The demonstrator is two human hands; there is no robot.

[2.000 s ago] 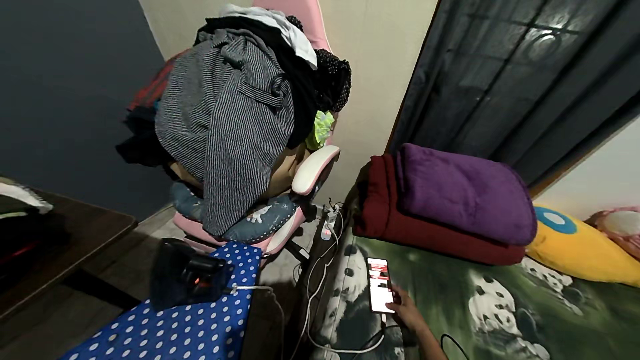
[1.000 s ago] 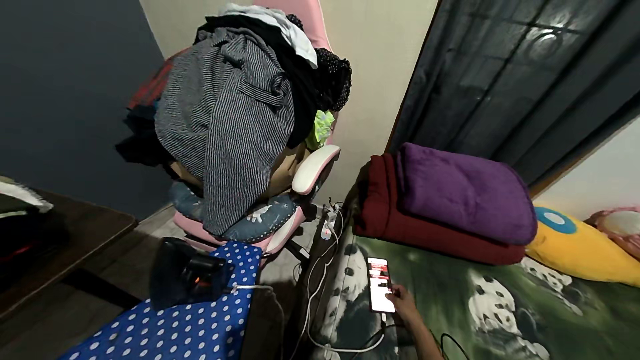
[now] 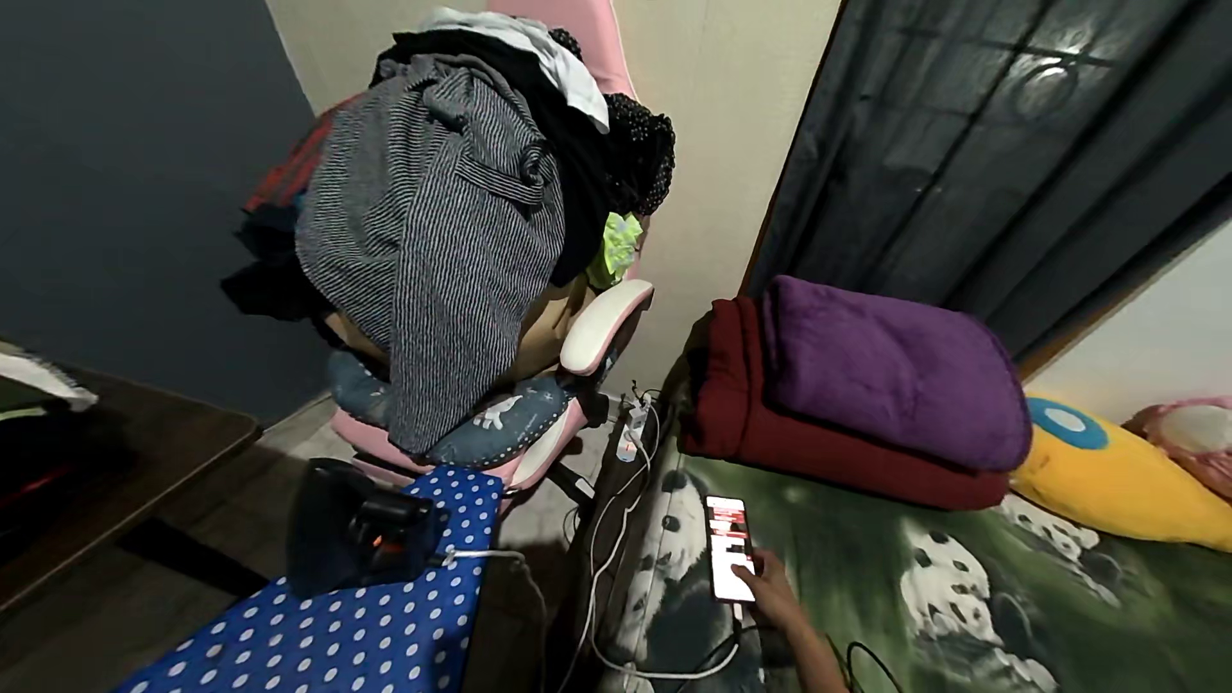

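Note:
My right hand (image 3: 767,589) reaches in from the bottom edge and touches the lower right side of a smartphone (image 3: 729,539), with a digit over the lit screen. The phone is on or just above a green panda-print bed cover (image 3: 828,510); whether the hand grips it is unclear. A white cable (image 3: 664,674) runs from the phone's lower end. My left hand is out of view. On the left, a dark clothes iron (image 3: 361,529) stands on an ironing board with a blue polka-dot cover (image 3: 385,630).
A pink and white chair (image 3: 604,327) bears a heap of clothes (image 3: 433,212). A power strip (image 3: 632,433) with cables lies beside the bed. Folded red (image 3: 828,443) and purple (image 3: 895,371) blankets and a yellow cushion (image 3: 1126,481) rest on the bed. A dark table (image 3: 144,462) stands at left.
The digits of my right hand have shifted slightly over the lower part of the phone. The phone has not plainly moved.

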